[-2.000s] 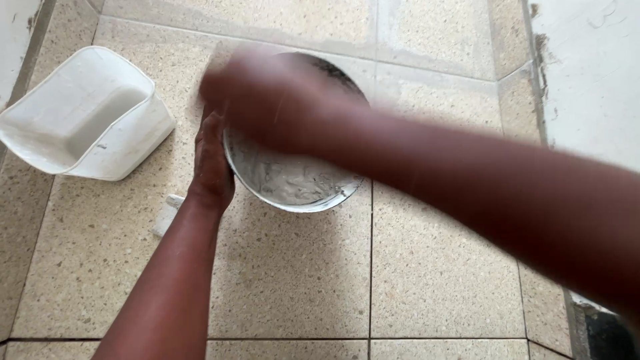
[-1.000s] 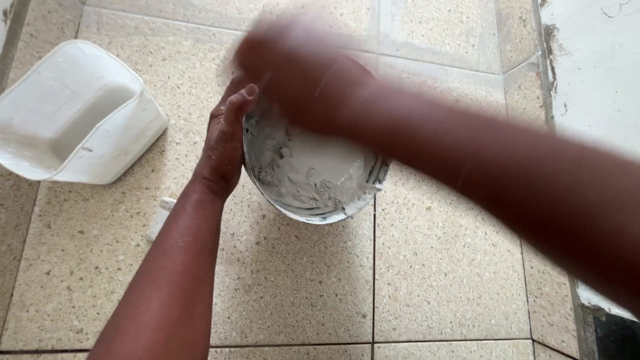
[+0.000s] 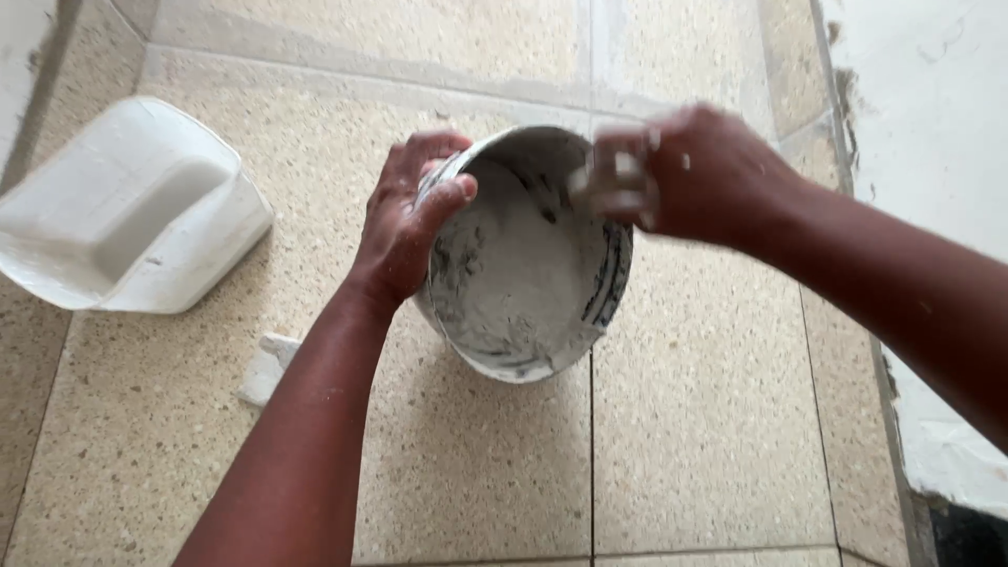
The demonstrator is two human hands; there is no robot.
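A round bucket [image 3: 520,370] stands on the tiled floor at the middle, its inside smeared with grey paste and dark streaks. My left hand [image 3: 417,205] grips the bucket's left rim, thumb over the edge inside. At the upper right rim is my right hand [image 3: 693,173], fingers curled and spotted with paste. Something pale shows at its fingertips, but blur hides whether that is a tool or paste on the fingers. Grey paste [image 3: 520,268] covers the bucket's bottom.
A white plastic container [image 3: 189,244], cut open, lies at the left. A small whitish piece [image 3: 264,370] rests on the floor beside my left forearm. White walls or panels [image 3: 937,134] border the speckled tiles [image 3: 709,441] at the right.
My right hand has moved right, from over the bucket's upper left to its upper right rim, uncovering more of the inside. My left hand stays on the left rim.
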